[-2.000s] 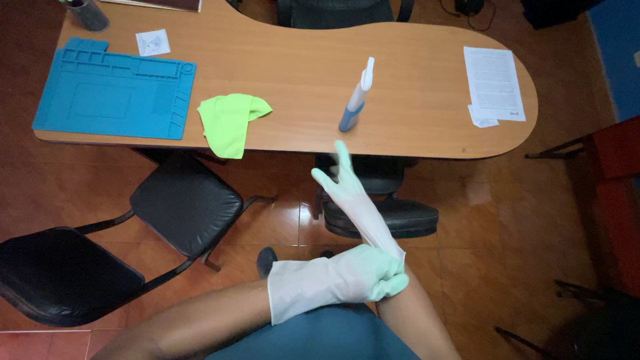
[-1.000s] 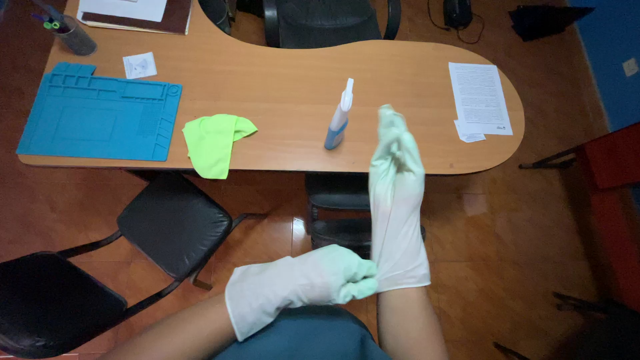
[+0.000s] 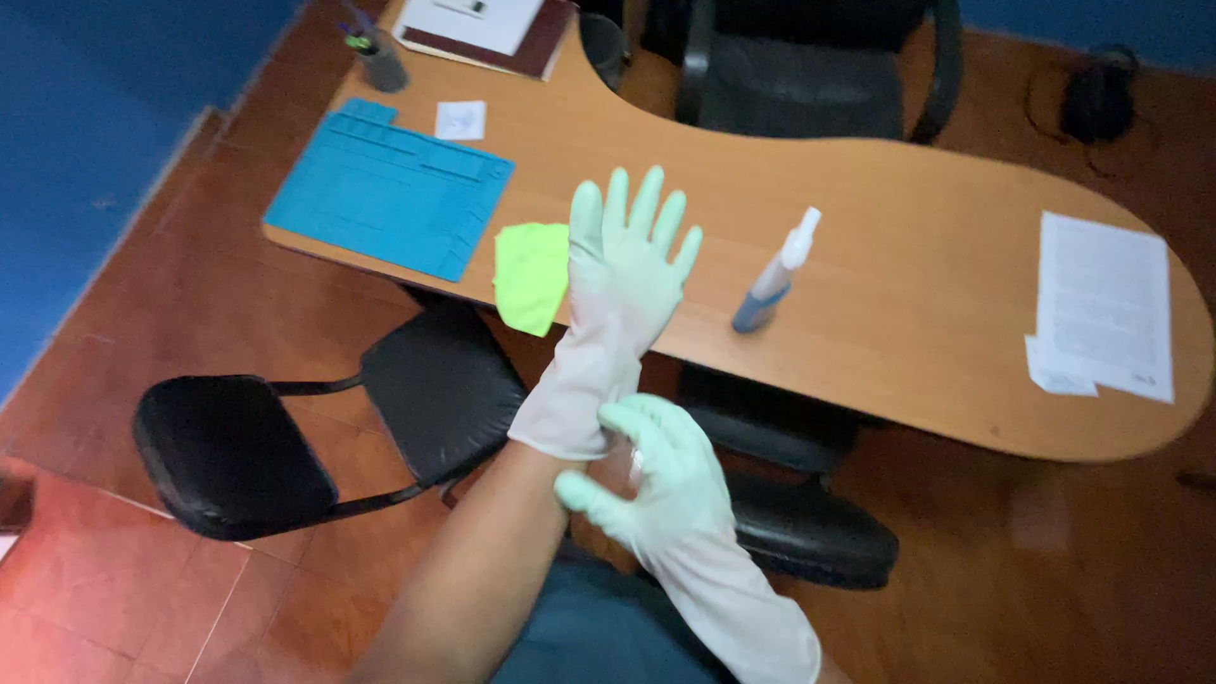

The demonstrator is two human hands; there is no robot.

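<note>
Both hands wear long rubber gloves, pale green at the fingers and white at the cuffs. My left hand (image 3: 632, 261) is stretched over the desk edge with its fingers spread and nothing in it. Beside the left glove's cuff is my right hand (image 3: 660, 470), thumb and fingers apart near the wrist; whether it touches the cuff is unclear. A yellow-green cloth (image 3: 530, 277) lies at the desk's near edge, partly behind the left glove. To the right of that hand, a spray bottle (image 3: 774, 275) with blue liquid and a white top stands on the desk.
The wooden desk (image 3: 912, 285) bears a blue work mat (image 3: 389, 195), a pen holder (image 3: 382, 65), a folder with papers (image 3: 484, 28), a small paper (image 3: 461, 121) and printed sheets (image 3: 1105, 299). Black chairs stand at the near left (image 3: 442, 389), below the desk (image 3: 807, 532) and behind it (image 3: 807, 81).
My left hand has reached out over the desk with its fingers spread. My right hand has left its own cuff area and come beside the left cuff, fingers parted. The view has turned.
</note>
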